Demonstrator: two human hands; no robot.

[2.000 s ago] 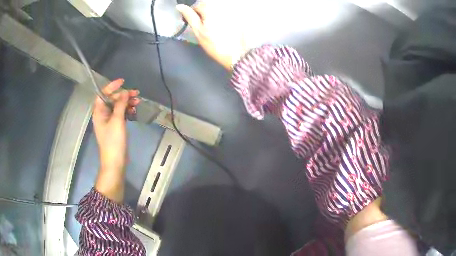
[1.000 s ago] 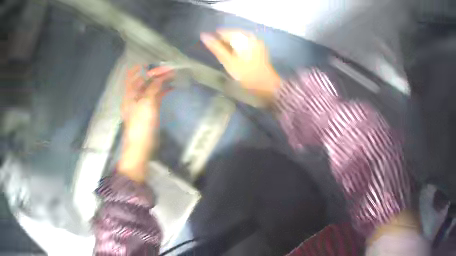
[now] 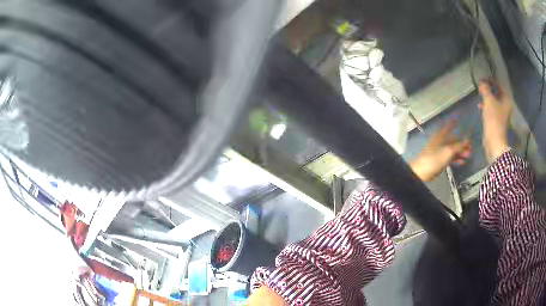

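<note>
A large black fan cage (image 3: 120, 89) fills the upper left, very close to the camera. Its black pole (image 3: 359, 140) slants down to a dark round base (image 3: 452, 269) at the lower right. My left hand (image 3: 446, 152) is beyond the pole, fingers apart, and appears empty; the pole crosses in front of its forearm area. My right hand (image 3: 496, 110) is raised farther right, fingertips beside a thin cord (image 3: 474, 57). Blur hides whether the fingers hold it. No plug can be made out.
Pale metal table legs and rails (image 3: 440, 92) lie behind the hands. A white bag or cloth (image 3: 374, 89) hangs near them. More dark cords (image 3: 542, 66) show at the right edge. A blue-trimmed machine (image 3: 227, 245) and coloured cloth (image 3: 75, 224) are at the lower left.
The view has swung so that the fan cage and pole fill the left and middle. Both hands now appear at the right. The grey cable earlier in my left hand no longer shows there.
</note>
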